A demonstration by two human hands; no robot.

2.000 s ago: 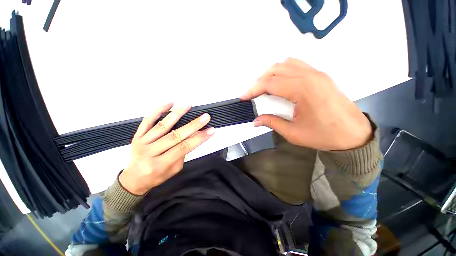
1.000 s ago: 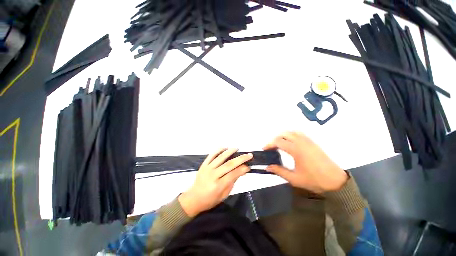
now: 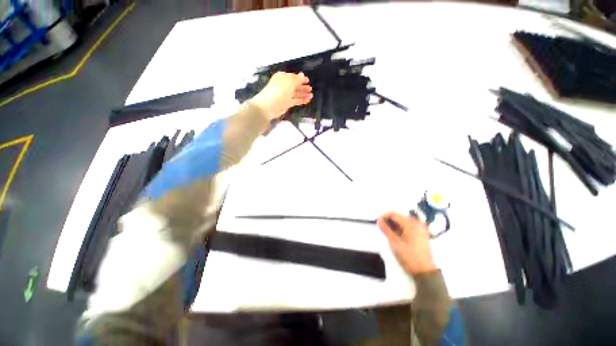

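My left hand [image 3: 289, 93] is stretched out over the loose heap of black strips [image 3: 338, 94] at the far side; it is blurred, and whether it grips a strip cannot be told. My right hand [image 3: 410, 244] pinches the right end of a single thin black strip [image 3: 304, 217], which extends left above the white table [image 3: 398, 149]. A flat bundle of black strips [image 3: 297, 256] lies crosswise nearer to me, touched by neither hand. The dial gauge [image 3: 436, 201], with yellow-centred dial and dark blue frame, lies just beyond my right hand.
A large strip pile [image 3: 121, 196] is at the left, partly hidden by my left arm. A small bundle [image 3: 162, 106] lies at far left. More strip piles are at right [image 3: 523, 216] and far right [image 3: 557, 132], with a dark stack [image 3: 574, 67] behind. Crossed strips [image 3: 309, 139] lie mid-table.
My left hand has left the bundle and moved far forward to the heap. The bundle now lies on the table. My right hand has let go of it and holds a single strip. The view has tilted up.
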